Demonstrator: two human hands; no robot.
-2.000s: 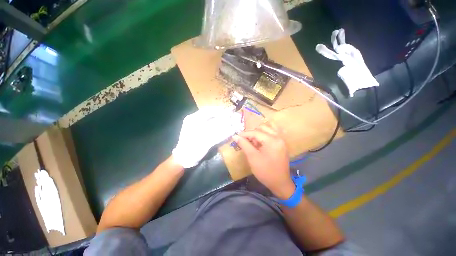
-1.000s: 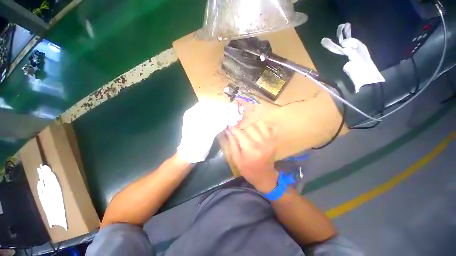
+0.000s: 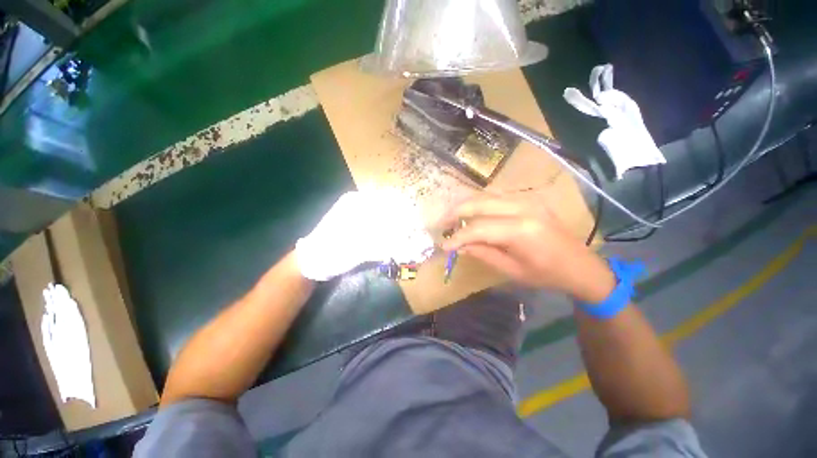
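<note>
My left hand, in a white glove, is closed around a wired assembly. A yellow and silvery bit with a blue part shows below the glove; the rest is hidden. My bare right hand, with a bright blue wrist strap, is just right of the glove. Its fingertips are pinched at the lead wires; a short blue-purple strand hangs below them. The fingertips are blurred, so I cannot tell exactly what they grip. Both hands are over the lower part of the tan work board.
The soldering iron rests in its black stand, beside a gold tip-cleaning tray. A clear hood hangs above. A white glove and a dark box are at right. An open carton is at left.
My right hand and blue strap have moved right, and the fingers now point left. The yellow bit now shows below the glove. The silvery part and wires seen above the glove are gone from there.
</note>
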